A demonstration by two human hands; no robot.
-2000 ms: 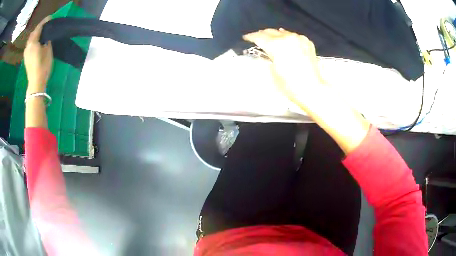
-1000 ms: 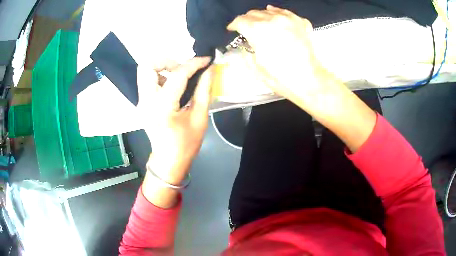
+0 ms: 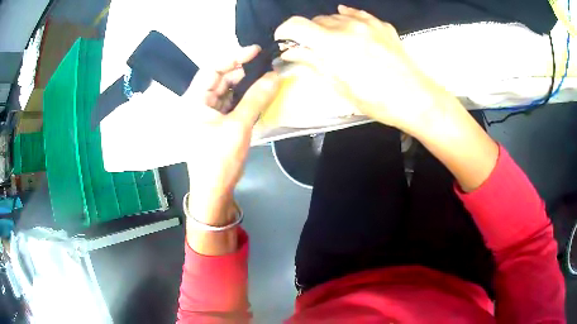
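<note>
The black bag body lies on the white-covered table at the top, with a pale zip line along its near edge. My left hand holds the black strap between thumb and fingers at the body's left end. The strap's loose part lies folded on the table at left, with a blue-white glint on it. My right hand is closed at the strap's joint with the body, around a small dark and metallic tool mostly hidden by the fingers.
The white table has its near edge below my hands. A green crate stands at left, with a whitish plastic bag below it. A round wastebasket is under the table edge. Blue and black cords hang at the right.
My left hand has come from the far left to the bag body, and the strap now lies folded. In the last second, the right fingers have moved slightly left over the strap joint.
</note>
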